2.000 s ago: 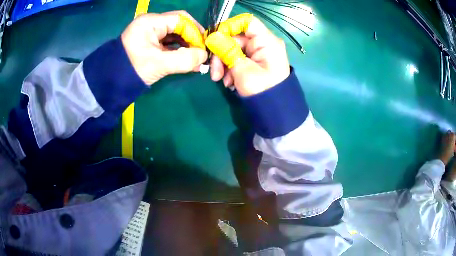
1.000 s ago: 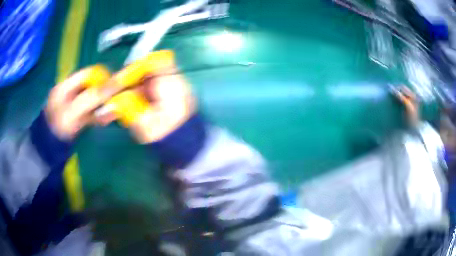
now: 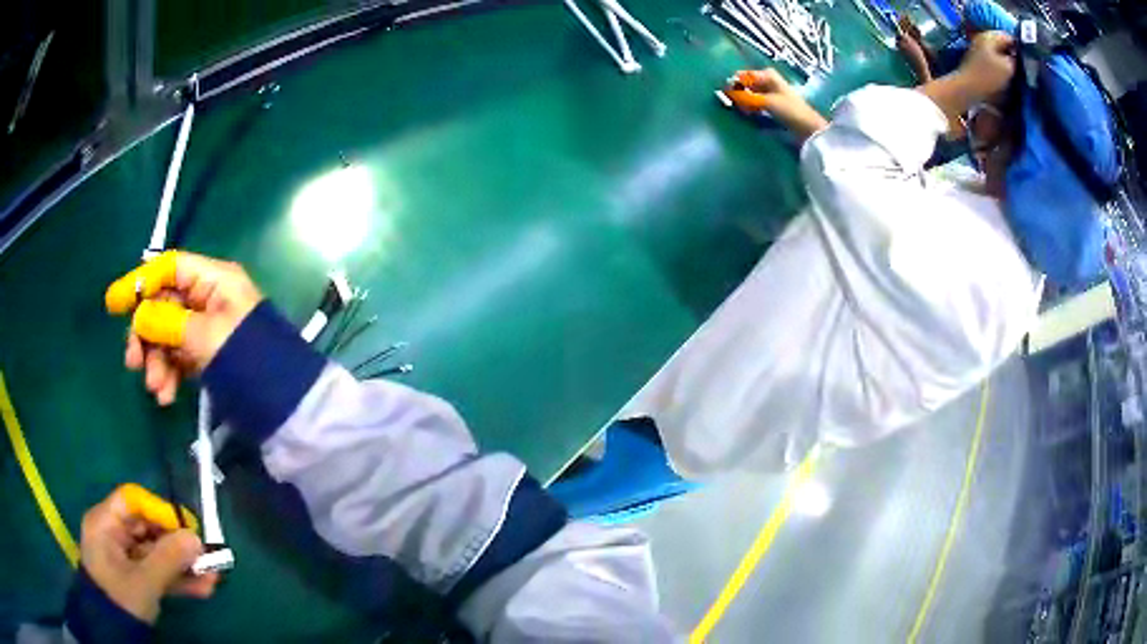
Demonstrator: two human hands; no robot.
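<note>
My left hand (image 3: pixel 132 554), with a yellow-orange finger cot, pinches dark wire of a sleeved wire harness (image 3: pixel 208 484) at the lower left. The harness's white connector (image 3: pixel 215 561) lies against my fingertips. My right hand (image 3: pixel 189 315) is above it, palm partly showing, with cots on two digits; whether it grips anything is unclear. A white strip (image 3: pixel 171 183) runs from my right fingers up towards the rail. Another harness (image 3: pixel 330 302), with black lead wires (image 3: pixel 365 350) fanning out, lies on the green bench, partly behind my right sleeve.
A dark metal rail (image 3: pixel 289 50) edges the bench's far side. White strips (image 3: pixel 614 35) and a harness pile (image 3: pixel 780 32) lie farther along. A co-worker in a white garment (image 3: pixel 868 277) works at the right; another in blue is beyond. A blue bin (image 3: pixel 629 466) is below the bench edge.
The view has swung right, bringing the co-workers and aisle into view. My hands, together before, are now apart, the right one farther up the bench than the left.
</note>
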